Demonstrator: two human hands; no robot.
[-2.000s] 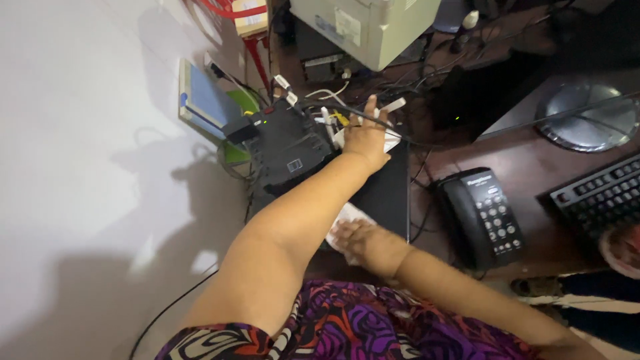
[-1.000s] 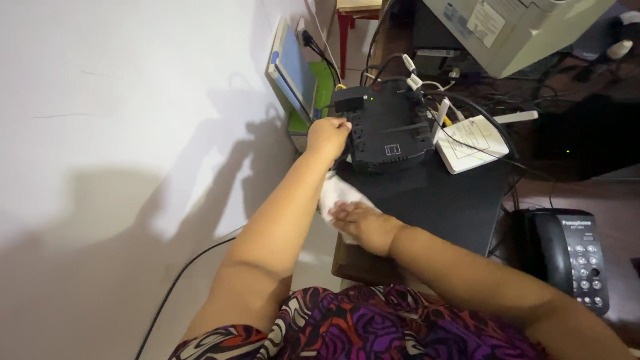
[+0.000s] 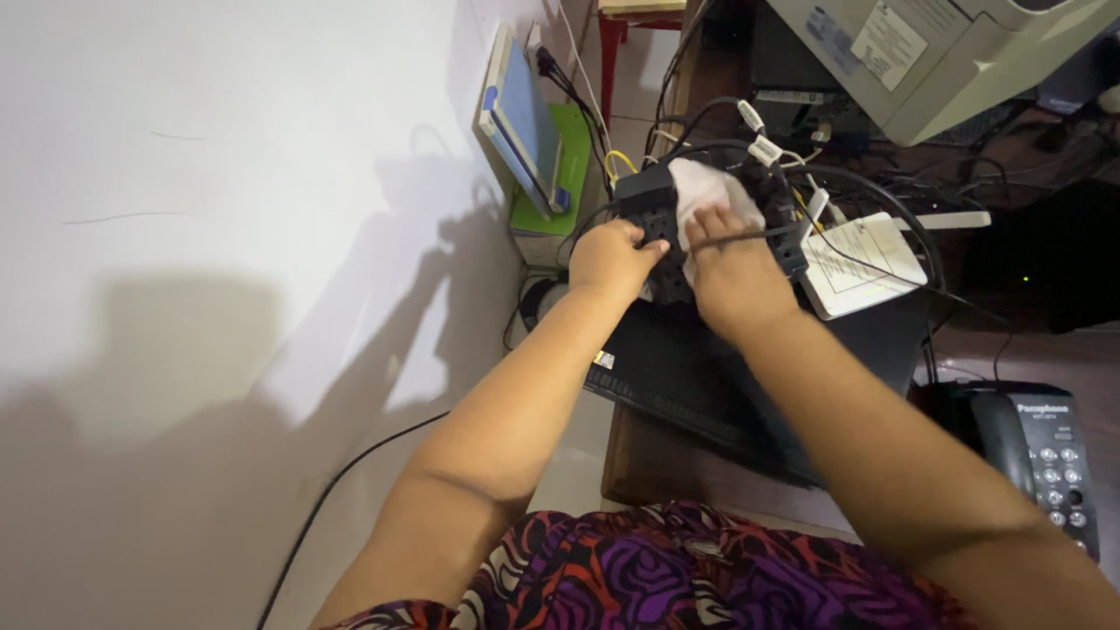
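Note:
A black power unit with outlet sockets (image 3: 672,278) rests on a flat black electronic case (image 3: 691,376). My left hand (image 3: 615,261) grips the near left edge of the unit, thumb and fingers on its socket side. My right hand (image 3: 735,267) presses a white cloth (image 3: 713,194) flat on top of the unit; a black cable crosses over its fingers. Part of the unit is hidden under the cloth and hand. Just right of it lies a white router (image 3: 864,262) with antennas and a printed label, a thin cable lying across it.
A black desk telephone (image 3: 1041,455) sits at the right. A large grey machine (image 3: 941,66) stands at the back right, with tangled cables (image 3: 954,175) below. Against the white wall, a blue-and-white boxlike item (image 3: 525,122) leans on a green-topped box (image 3: 573,157). A black cable (image 3: 328,494) runs down the wall side.
My right hand has moved with the white cloth from the near edge of the black case up onto the power unit. My left hand stays at the unit's left side since one second ago.

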